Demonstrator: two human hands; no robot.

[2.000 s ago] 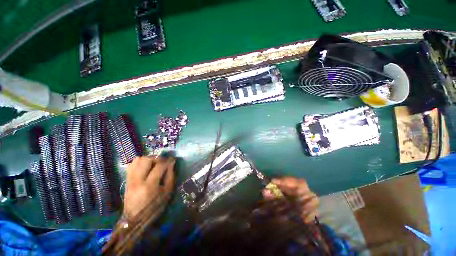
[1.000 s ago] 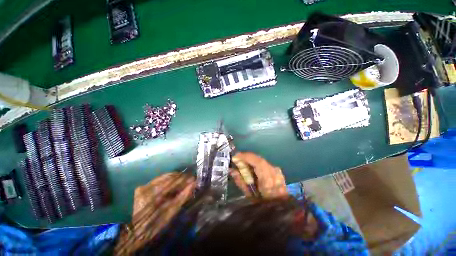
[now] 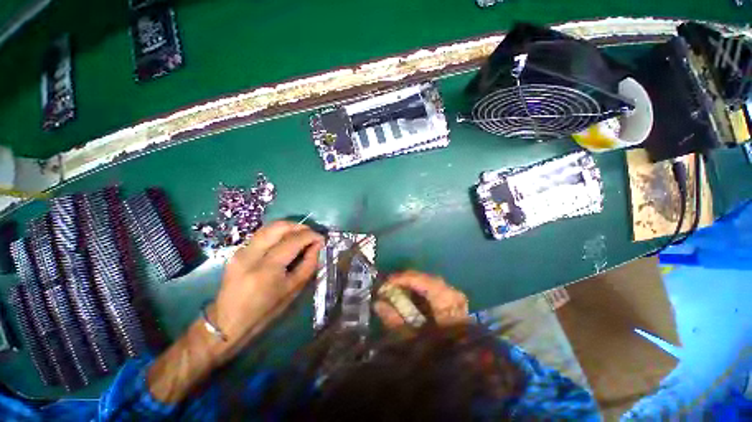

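A silvery circuit board (image 3: 345,284) lies on the green bench in front of me, its near end hidden by dark hair. My left hand (image 3: 268,276) is at the board's upper left corner, thumb and fingers close together; a thin pale line shows at the fingertips, and I cannot tell what they hold. My right hand (image 3: 425,301) is right of the board, closed on a tool with a pale yellowish grip (image 3: 401,303), perhaps a soldering iron; its tip is blurred. A loose heap of small pinkish-silver components (image 3: 239,210) lies just beyond my left hand.
Ribbed component rows (image 3: 78,276) stand at left. Stacked boards lie at the back (image 3: 383,125) and right (image 3: 540,194). A black fan (image 3: 536,111), white cup (image 3: 636,115) and wooden pad (image 3: 660,194) with cable are at right. A cream rail (image 3: 272,95) borders the conveyor (image 3: 239,41).
My left hand has moved from the board's near left side up to its upper left corner. My right hand stays beside the board with the tool. The view has shifted slightly.
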